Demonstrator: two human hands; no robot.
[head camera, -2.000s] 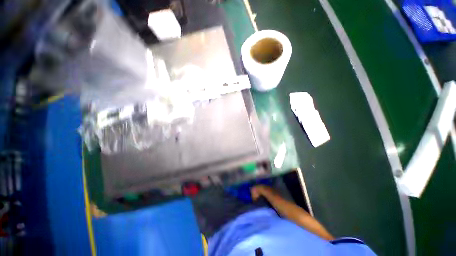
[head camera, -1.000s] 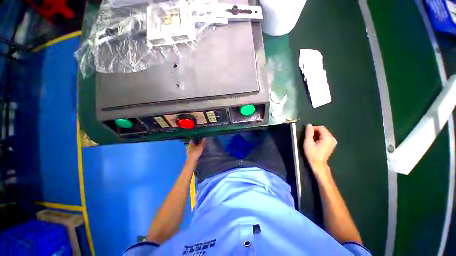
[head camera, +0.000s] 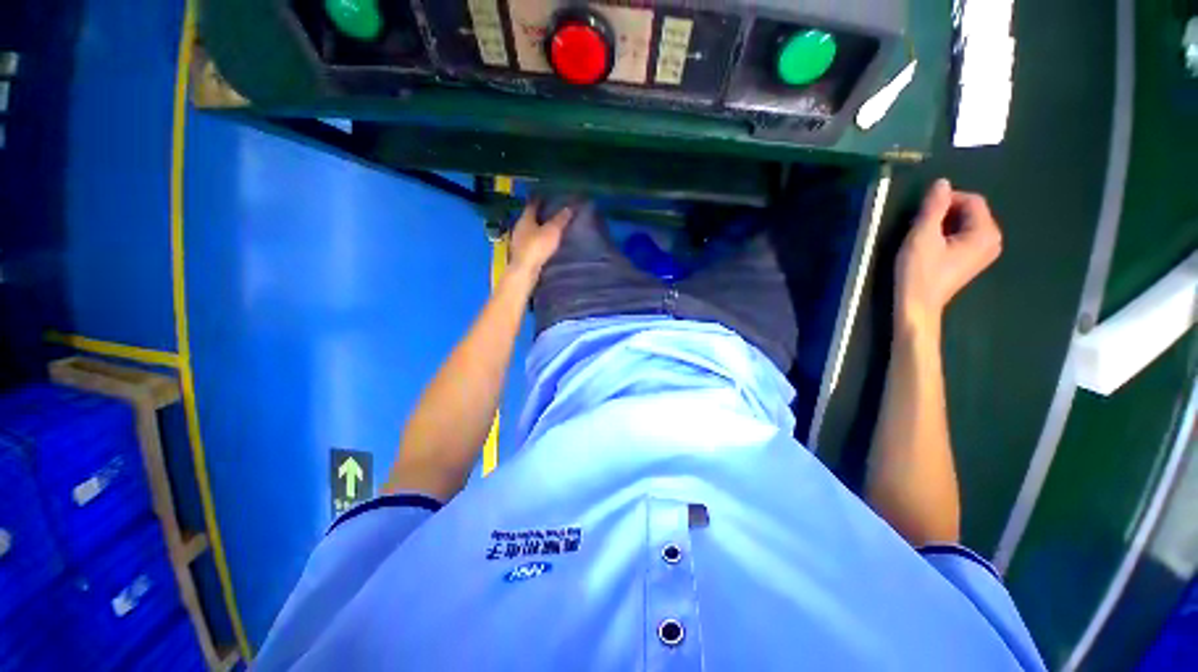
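Note:
My left hand (head camera: 540, 236) lies at the left edge of my lap, below the machine front. Its fingertips are dim, and I cannot tell if they hold anything. My right hand (head camera: 949, 250) rests on the green surface at the right, fingers curled, with nothing visible in it. The dark welder base (head camera: 709, 85) is at the top, cut off by the frame. Its front has a red round button (head camera: 579, 50) and green buttons at the left (head camera: 355, 16) and right (head camera: 805, 57). Neither hand touches the buttons.
A stack of flat white parts (head camera: 983, 79) lies ahead of my right hand. A long white bar (head camera: 1140, 328) lies at the right. A small white scrap (head camera: 886, 96) is by the base's right corner. Blue boxes (head camera: 92, 486) stand by a wooden pallet (head camera: 158, 479) at the lower left.
The view has tipped down towards my lap, so the base top, clear film and white roll have left the picture. Both hands keep much the same places as one second ago.

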